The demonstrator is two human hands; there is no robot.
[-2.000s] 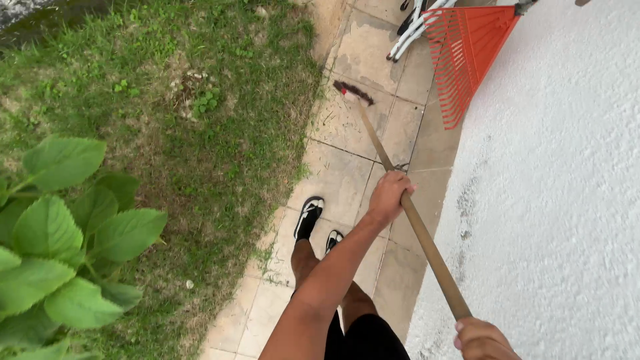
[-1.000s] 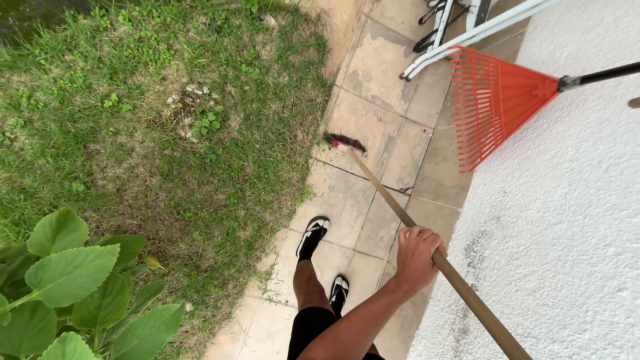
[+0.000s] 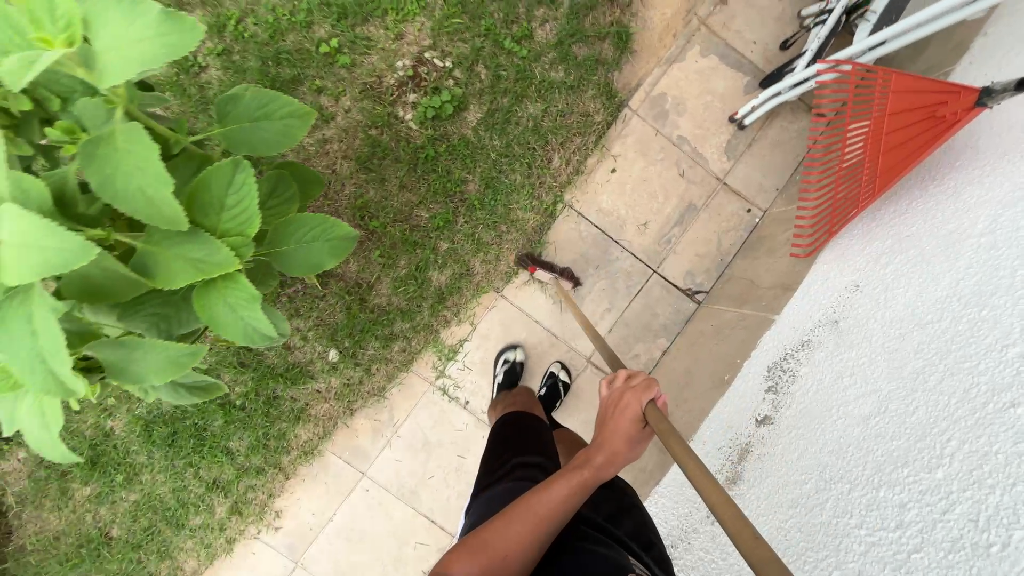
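My left hand [image 3: 628, 416] is closed around the wooden handle of a broom [image 3: 696, 472], which slants from the bottom edge up and left across the view. At its far end the broom head [image 3: 552, 270], with dark bristles and a red patch, rests on the paving where it meets the grass. Loose grass clippings [image 3: 448, 368] lie on the tiles near my feet. The handle's upper end passes out of the frame at the bottom, and my right hand is out of view.
A red fan rake [image 3: 888, 144] leans by the white textured wall [image 3: 896, 416]. White metal tubes [image 3: 848, 64] of a folded item lie at the top right. Grass [image 3: 384, 240] and a leafy plant [image 3: 200, 232] are on the left; my shoes [image 3: 508, 368] stand on the tiled path [image 3: 408, 464].
The broom head has come nearer to my feet along the path's grass edge. My right hand, seen on the handle's upper end two seconds ago, is out of view.
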